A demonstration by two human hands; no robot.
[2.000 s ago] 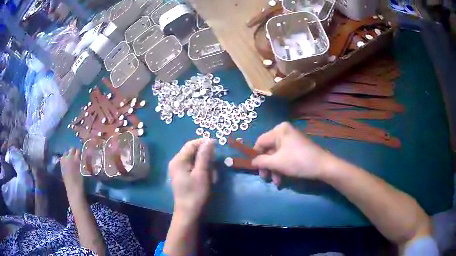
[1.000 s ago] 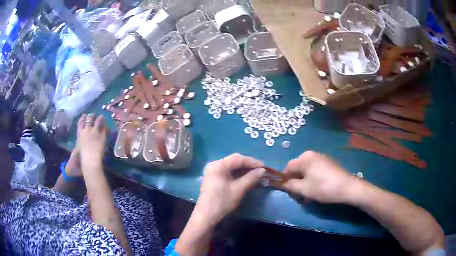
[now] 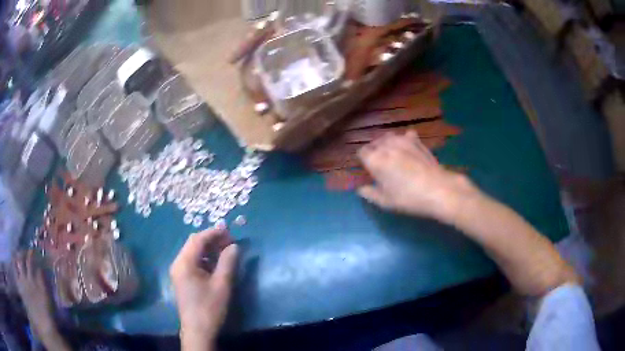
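Note:
My left hand (image 3: 204,277) is over the green table just below the pile of small white button fasteners (image 3: 185,179). Its fingers are curled, with a gap between thumb and forefinger, and nothing clear shows in it. My right hand (image 3: 404,175) lies over the fan of bare reddish-brown straps (image 3: 438,106), palm down. Its fingers cover part of the straps, and blur hides whether it grips one. A crossed heap of brown straps with white discs (image 3: 74,212) is at the left.
A brown cardboard carton (image 3: 212,82) at the upper middle holds a clear-sided box (image 3: 301,72) and straps. Rows of greyish boxes (image 3: 128,127) stand at upper left. Two boxes with brown straps (image 3: 96,277) are at lower left, beside another person's hand (image 3: 33,291).
The view has swung right. My hands have parted. The strap they held between them no longer shows. My right hand has moved out to the bare straps, my left towards the button pile.

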